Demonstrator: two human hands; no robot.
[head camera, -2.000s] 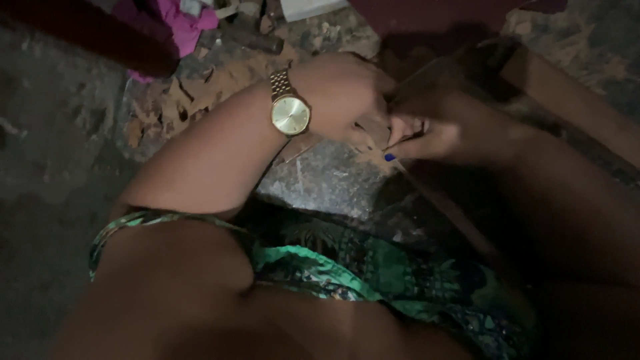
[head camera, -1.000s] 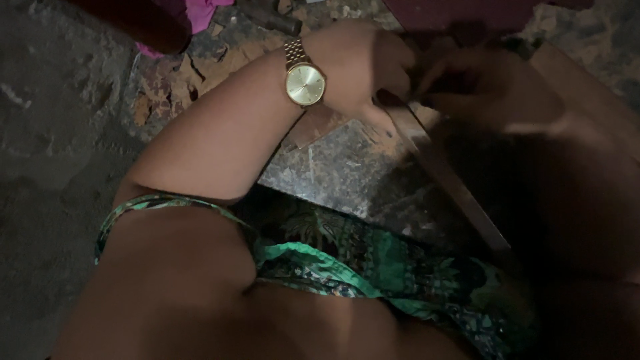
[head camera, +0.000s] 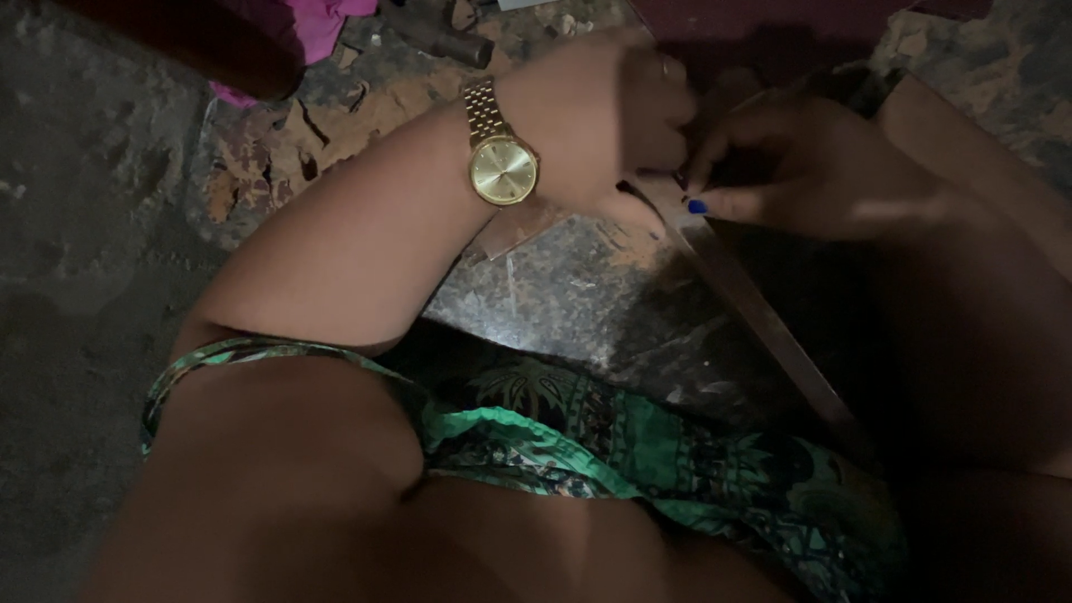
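Near the top centre of the head view, my left hand (head camera: 645, 138), with a gold-coloured wristwatch (head camera: 503, 171) on its wrist, is closed around the upper end of a long flat brown strip (head camera: 762, 327). The strip slants down to the right and fades into shadow; its material is hard to tell. To the right, my right hand (head camera: 804, 172) has its thumb, with a blue nail, at the strip's upper part and its bent index finger close by. Shadow and blur hide whether these fingertips pinch the strip.
Brown flat scraps (head camera: 306, 138) lie on a worn, mottled surface (head camera: 544, 293). Beyond them are a dark cylindrical object (head camera: 444, 38), pink cloth (head camera: 322, 29) and a maroon flat object (head camera: 762, 29). A dark rounded bar (head camera: 184, 42) juts in at upper left.
My hands were close together two seconds ago, then the right drew slightly away from the left. Now its thumb is back at the strip beside my left hand.
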